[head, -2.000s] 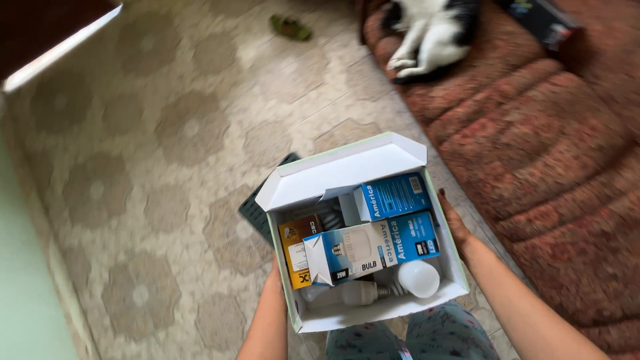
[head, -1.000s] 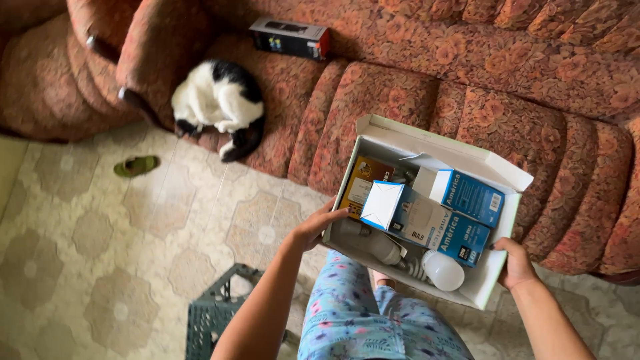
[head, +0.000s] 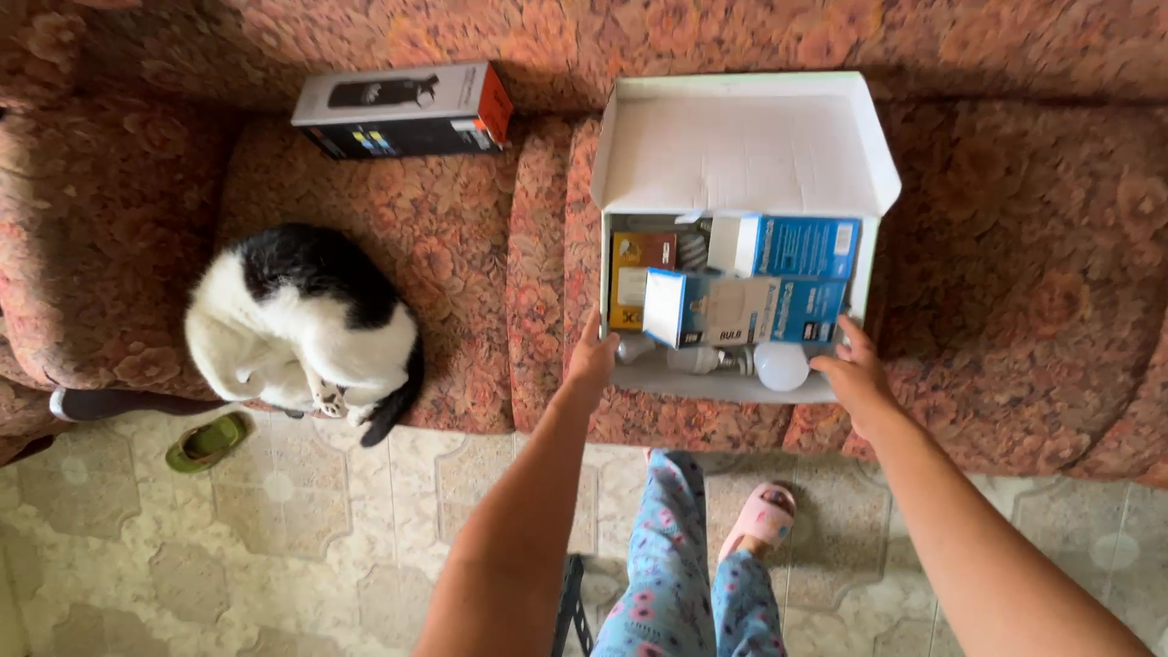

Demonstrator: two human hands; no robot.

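An open white cardboard box point(head: 739, 146), its lid folded back, is at the sofa seat; whether it rests fully there I cannot tell. My left hand point(head: 593, 356) grips its left wall near the front corner. At the right wall, my right hand point(head: 856, 370) holds on, thumb inside by a round white LED bulb point(head: 782, 367). Inside lie a blue and white bulb carton point(head: 730, 310) with one flap raised, a blue carton point(head: 803, 246) behind it and a yellow-brown carton point(head: 630, 283) at left. A white bulb point(head: 693, 360) and a spiral bulb point(head: 693, 248) also show.
A black and white cat point(head: 306, 319) lies curled on the floral sofa point(head: 465, 347), left of the box. Behind the cat is a grey, black and orange product box point(head: 401, 109). On the tiled floor are a green clog point(head: 208, 443) and part of a dark crate point(head: 572, 602).
The view has swung to face the sofa. The open box, held in both my hands, has moved from above the floor and my legs to the sofa seat.
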